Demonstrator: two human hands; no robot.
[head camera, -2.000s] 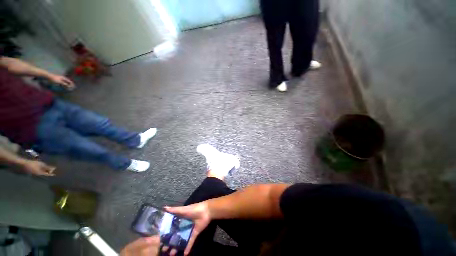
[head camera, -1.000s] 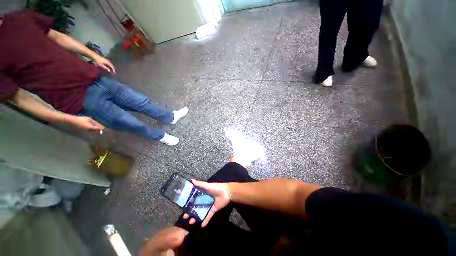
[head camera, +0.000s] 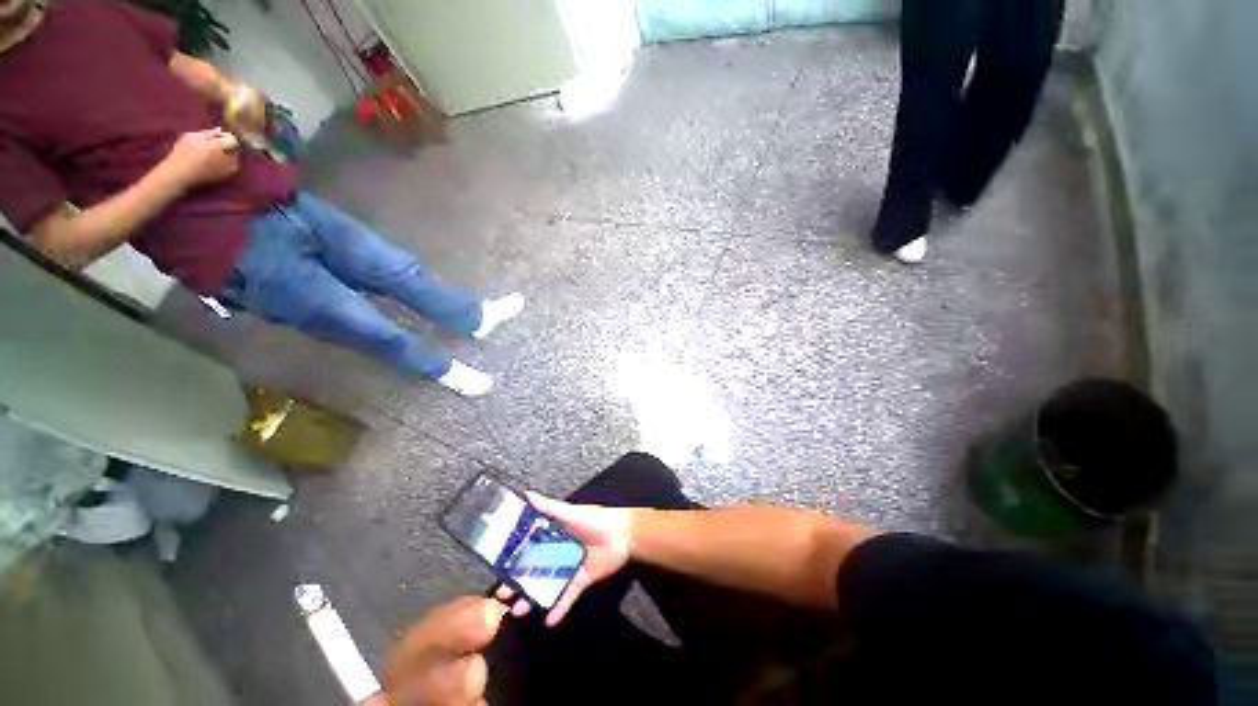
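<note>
A smartphone (head camera: 517, 542) with a lit screen is held tilted over the wearer's black trousers (head camera: 642, 483). My right hand (head camera: 586, 535) comes in from the right and holds it, thumb side at the upper edge and fingertips showing at the lower edge. My left hand (head camera: 444, 651) is at the bottom edge, partly cut off, its fingertips close to the phone's lower corner. A white cigarette (head camera: 335, 646) with a grey ashy tip sticks out up and left from my left hand; its lower end meets the hand near the picture's edge.
A person in a dark red shirt (head camera: 152, 124) and jeans stands at left; another in dark trousers (head camera: 952, 117) stands at upper right. A green bucket (head camera: 1028, 483) is by the right wall. A yellowish box (head camera: 301, 435) stands beside a pale panel (head camera: 166, 393).
My left hand has moved up to the phone's lower corner. The red-shirted person's hands have come up together at the waist. The dark-trousered person's legs have shifted.
</note>
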